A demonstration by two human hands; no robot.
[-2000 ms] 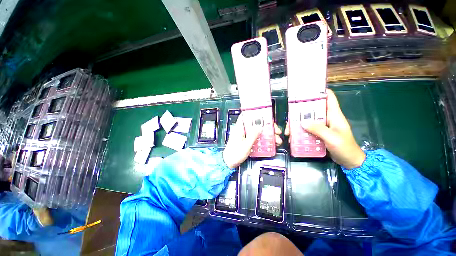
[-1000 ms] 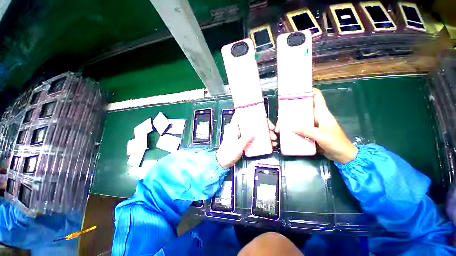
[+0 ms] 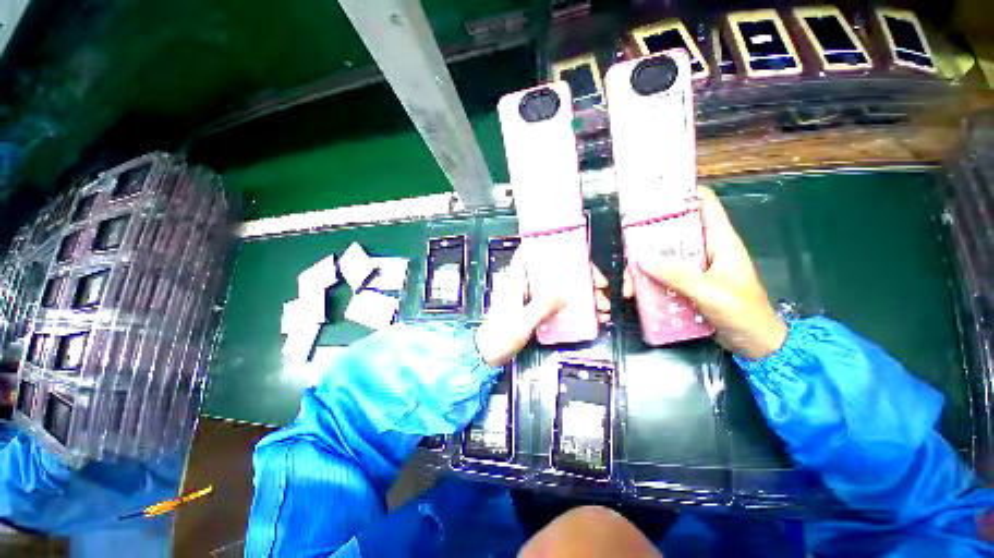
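My left hand (image 3: 519,307) holds an open pink flip phone (image 3: 545,164) upright, its thumb on the lower half. My right hand (image 3: 719,278) holds a second open pink flip phone (image 3: 656,142) beside it, its thumb on the keypad. Both upper halves look bright white, each with a round dark disc at the top end. The phones are held apart above a clear blister tray (image 3: 677,485). In the tray, dark phone bodies (image 3: 583,420) lie in pockets in front of and behind my left forearm. My fingers behind the phones are partly hidden.
Small white rectangles (image 3: 374,308) lie loosely at the left on the green mat. A tall stack of clear trays (image 3: 120,294) stands at the left edge. A row of gold-framed phones (image 3: 763,44) lies at the back. A white frame post (image 3: 420,93) rises behind. A blue sleeve shows lower left.
Both phones have tilted, and pink keypad detail shows again after looking washed out white. The right-hand phone now leans with its top to the left. Both hands still hold their phones.
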